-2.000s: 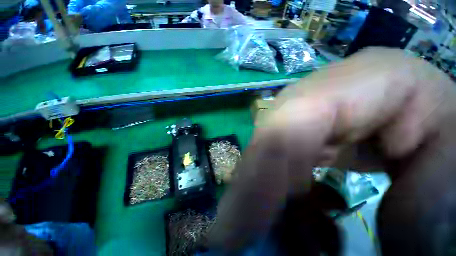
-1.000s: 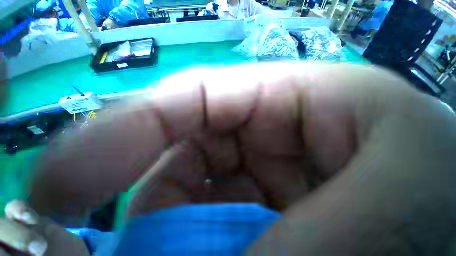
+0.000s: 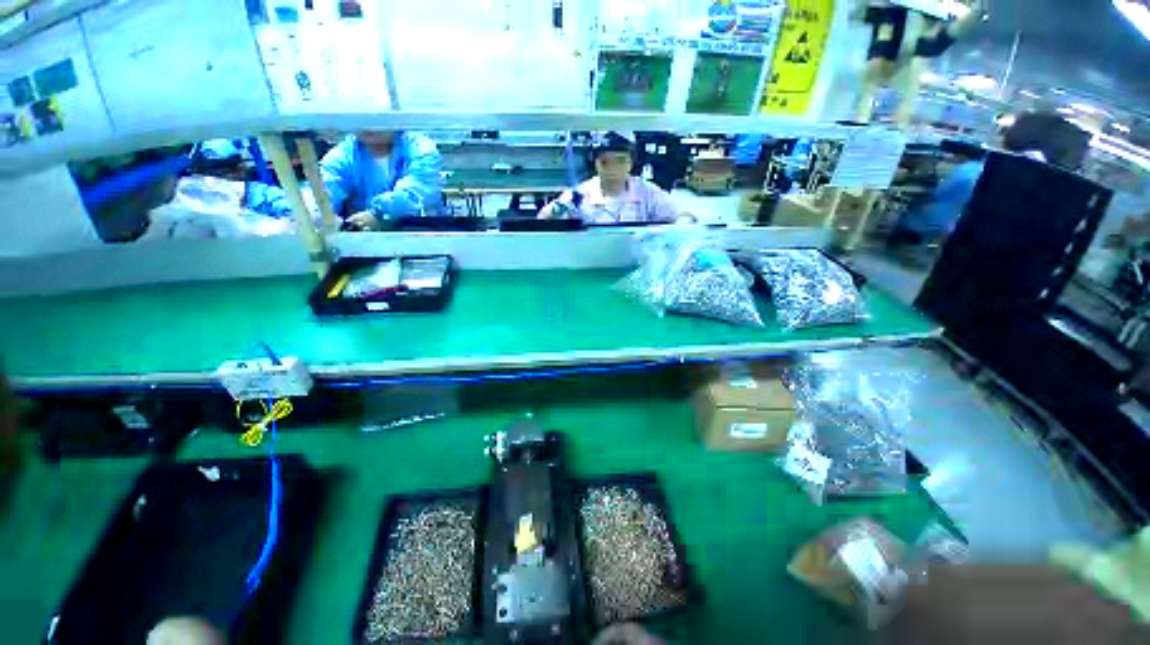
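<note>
A black bench fixture [image 3: 532,504] stands at bottom centre, with a silver block and a small yellowish piece on it. A black tray of loose small metal parts [image 3: 425,570] lies left of it, and a similar tray of parts [image 3: 628,544] lies right of it. Of my left hand [image 3: 187,631], only a small rounded part shows at the bottom edge, over the large bin. Of my right hand [image 3: 627,634], only a small part shows at the bottom edge by the right tray. The rest of both hands is cut off, so any hold is hidden.
Large black bin [image 3: 177,554], blue cable [image 3: 271,529] and white box [image 3: 264,377] at left. Cardboard box [image 3: 744,410], grey-parts bag [image 3: 851,435] and brown-parts bag [image 3: 847,567] at right. Raised shelf holds a black tray [image 3: 382,285] and bags. Blurred brown shape at lower right. People behind.
The large hand that covered much of the view has left it, uncovering fixture and trays. The view has tilted up, showing more shelf and posted papers. Little of my left hand still shows.
</note>
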